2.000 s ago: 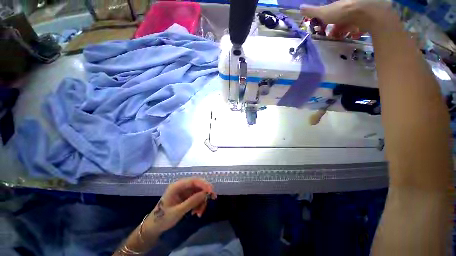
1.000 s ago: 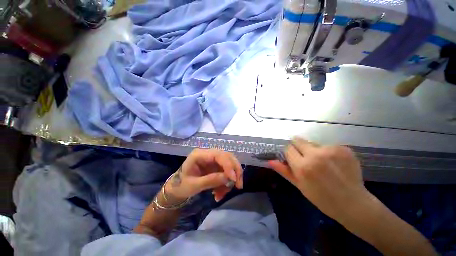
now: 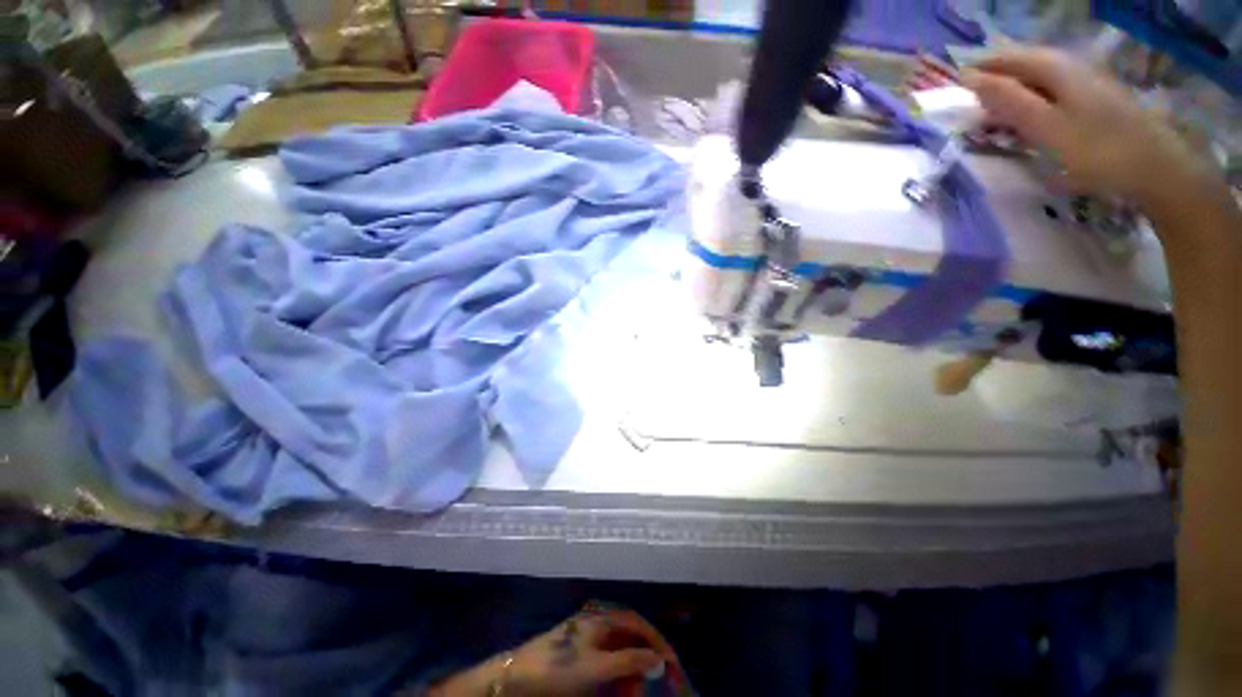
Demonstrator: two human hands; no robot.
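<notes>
The light-blue garment cloth (image 3: 368, 313) lies in loose folds on the table, left of the white sewing machine head (image 3: 845, 204). The needle area (image 3: 767, 357) is in bright glare with no cloth seen under it. My right hand (image 3: 1076, 116) is at the top right, over the back of the machine head. Its fingertips are at a small white piece (image 3: 944, 109); blur hides whether they grip it. My left hand (image 3: 606, 656) is at the bottom edge, below the table edge and partly cut off. Its fingers are curled, and I cannot tell whether they hold anything.
A purple cloth strip (image 3: 960, 266) is tied around the machine arm. A pink basket (image 3: 511, 66) stands behind the cloth. A yellowish handle (image 3: 962, 370) shows below the arm. A small dark metal object (image 3: 1137, 440) lies on the bed's right. A ruler strip (image 3: 613, 528) runs along the front edge.
My right hand has gone from the table's front edge up to the back of the machine head. The dark object seen at its fingers is no longer there. My left hand sits lower in view.
</notes>
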